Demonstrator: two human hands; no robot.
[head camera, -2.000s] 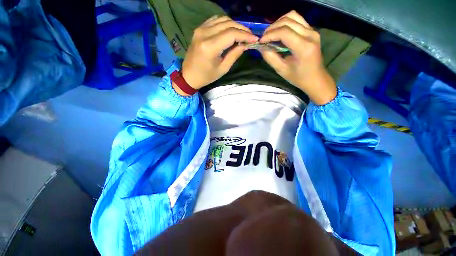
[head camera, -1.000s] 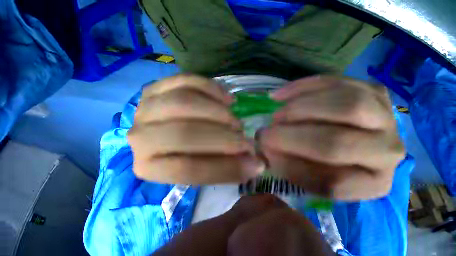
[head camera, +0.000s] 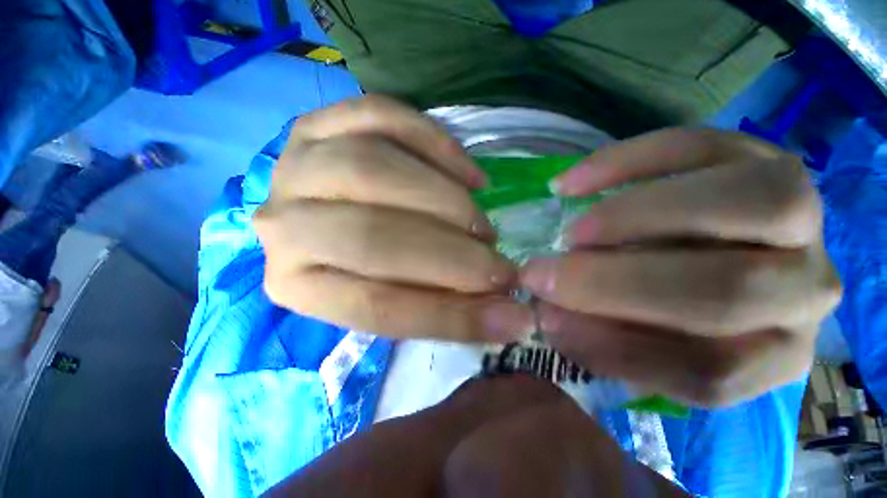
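Observation:
A small green and clear packet (head camera: 533, 177) is stretched between my two hands, close to the camera in front of my chest. My left hand (head camera: 374, 224) grips its left side with bent fingers. My right hand (head camera: 691, 263) grips its right side. The thumbs and fingertips meet near the packet's lower middle. Another green bit shows below my right hand. The fingers hide much of the packet, and I cannot tell whether it is torn.
My lap in olive trousers (head camera: 438, 49) is beyond the hands. A blue stool (head camera: 190, 58) and a blue smock (head camera: 58, 68) are at the upper left. Another person's leg and hand show at the left edge. A bench edge (head camera: 856, 34) is at the upper right; boxes lie lower right.
Both hands have risen from over the lap to near the camera. The packet shows more of its green and clear surface. A person has come into view at the left edge.

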